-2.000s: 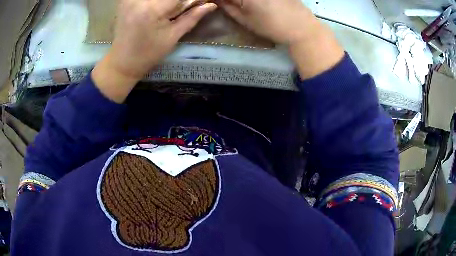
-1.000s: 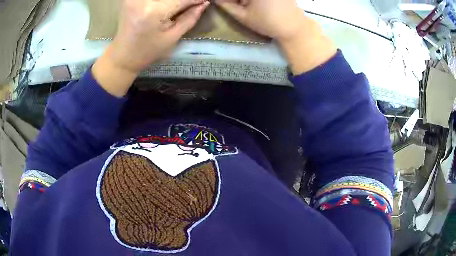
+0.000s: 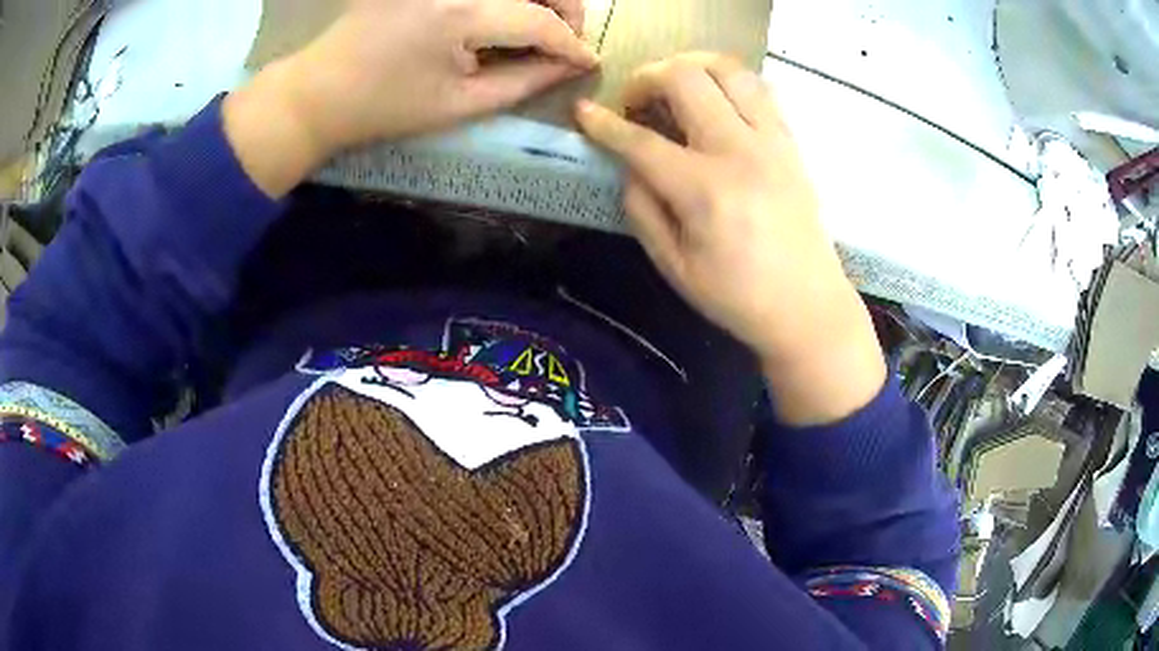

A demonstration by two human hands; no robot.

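Observation:
A khaki-brown trouser panel [image 3: 693,28] lies on the white machine table at the top of the view, cut off by the picture's upper edge. My left hand [image 3: 464,64] rests over the panel, its thumb and forefinger together at the cloth near a thin line; whether they pinch it is hard to tell. My right hand [image 3: 712,178] is just to the right and nearer me, thumb and forefinger a little apart at the panel's near edge. The sewing machine's head and needle are not in view.
The ruler-marked front edge [image 3: 508,178] of the table runs below my hands. At right are a crumpled white heap [image 3: 1068,210], a dark red object [image 3: 1135,174] and brown cut pieces [image 3: 1121,324]. More cloth hangs below the table at right.
My right hand has moved down and left, closer to the table's front edge. My left hand has shifted slightly right and down. The panel's right edge now shows beyond my hands.

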